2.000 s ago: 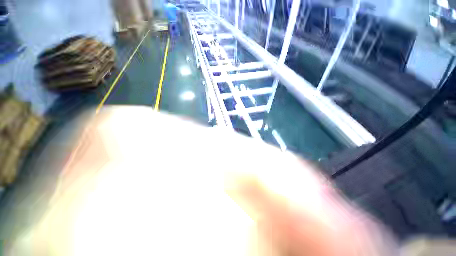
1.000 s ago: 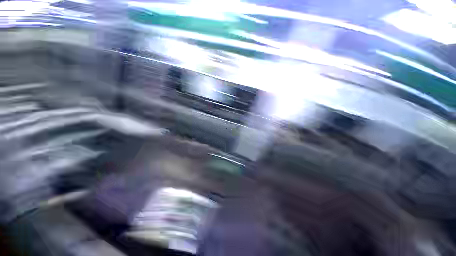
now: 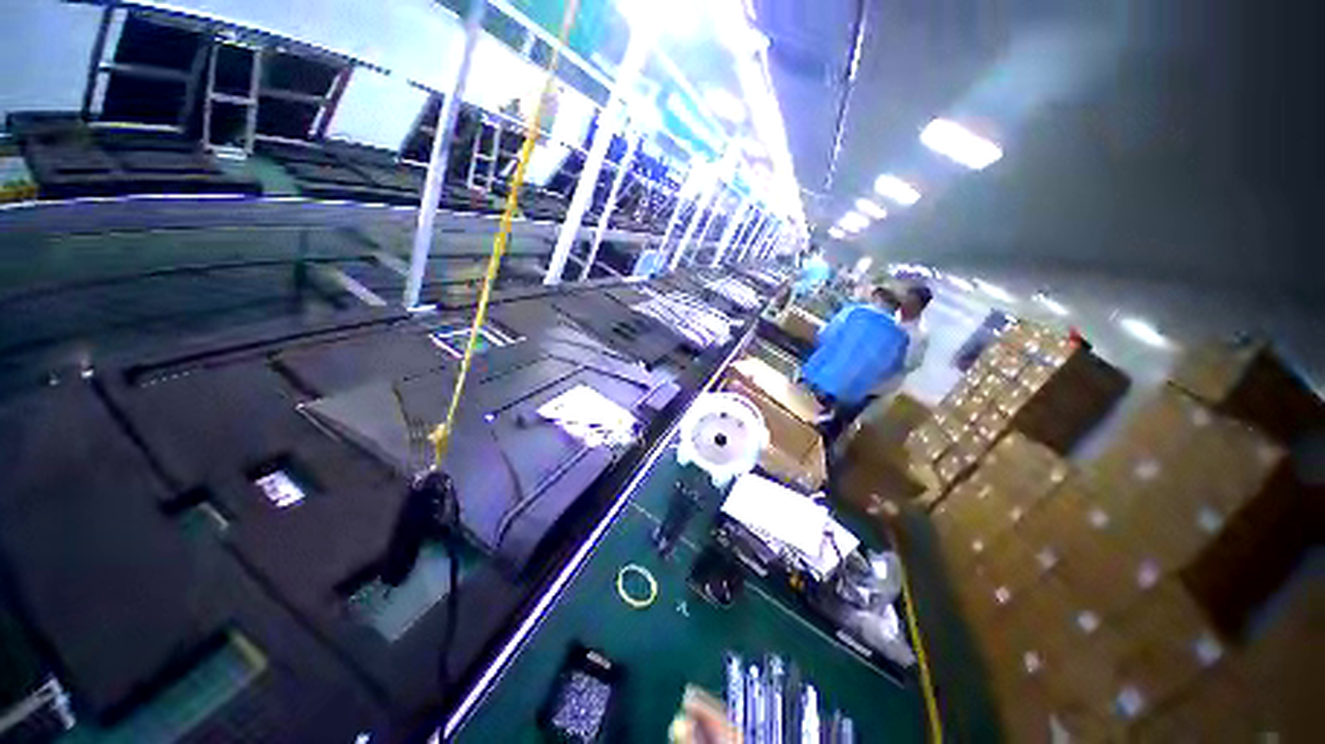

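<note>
A TV back cover (image 3: pixel 538 451) lies on the black carrier on the line, with a bright board recess (image 3: pixel 589 416) in it. A black electric screwdriver (image 3: pixel 419 526) hangs from a yellow cord (image 3: pixel 499 247) over the cover's near side. A small black tray (image 3: pixel 584 695) of tiny parts and a row of silver strips (image 3: pixel 785 704) are on the green bench. Fingers, seemingly of my right hand (image 3: pixel 703 715), show at the bottom edge beside the strips, small, blurred and cut off; their grip cannot be told. My left hand is out of the picture.
The green bench (image 3: pixel 661 640) runs along the line's right side. It bears a white reel-like disc (image 3: pixel 722 436), a pale yellow ring (image 3: pixel 637 586), papers (image 3: pixel 785 523) and clear bags (image 3: pixel 876 603). A person in blue (image 3: pixel 857 352) stands farther along. Stacked cartons (image 3: pixel 1104 538) are at right.
The view has swung from the aisle and empty rails, through blur, to the line and bench. The large blurred skin-coloured shape from two seconds ago is gone; only small fingers show at the bottom.
</note>
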